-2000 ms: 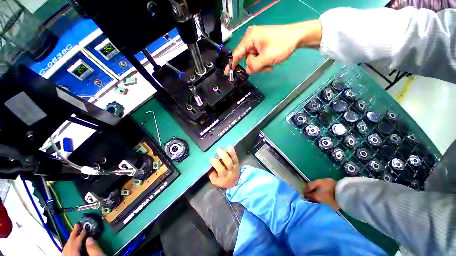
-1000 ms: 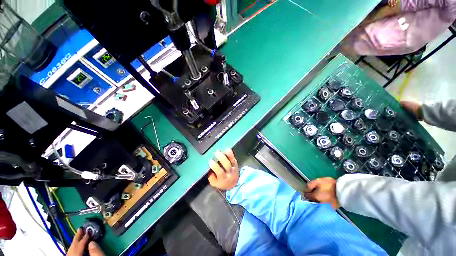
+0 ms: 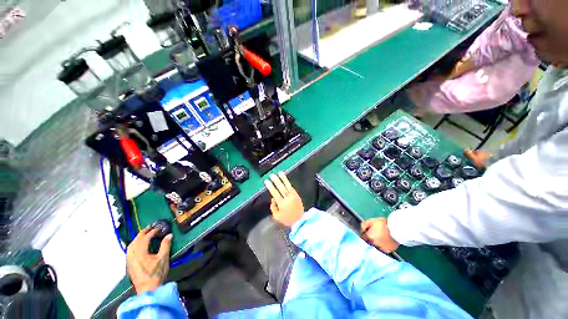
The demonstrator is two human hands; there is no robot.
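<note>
My left hand (image 3: 147,258) rests at the bench's near left edge with thumb and fingers around a round black part (image 3: 160,228). My right hand (image 3: 286,202) is at the bench's front edge, palm down, fingers extended, holding nothing. Another round black part (image 3: 239,173) lies on the green mat between the two fixtures. The left fixture (image 3: 202,200) has a tan-brown strip and a red clamp handle (image 3: 131,151). The right fixture (image 3: 274,140) is black, with a red clamp handle (image 3: 256,62).
A blue tester (image 3: 198,111) stands behind the fixtures. A blister tray (image 3: 405,163) of black parts is on the green surface at right, with a person in a whitish smock (image 3: 473,199) beside it. A tape dispenser (image 3: 18,286) and white paper (image 3: 78,268) are at left.
The view has tilted up and widened, showing the red handles and the other person. That person's hand, at the right fixture two seconds ago, is now by the tray's far side.
</note>
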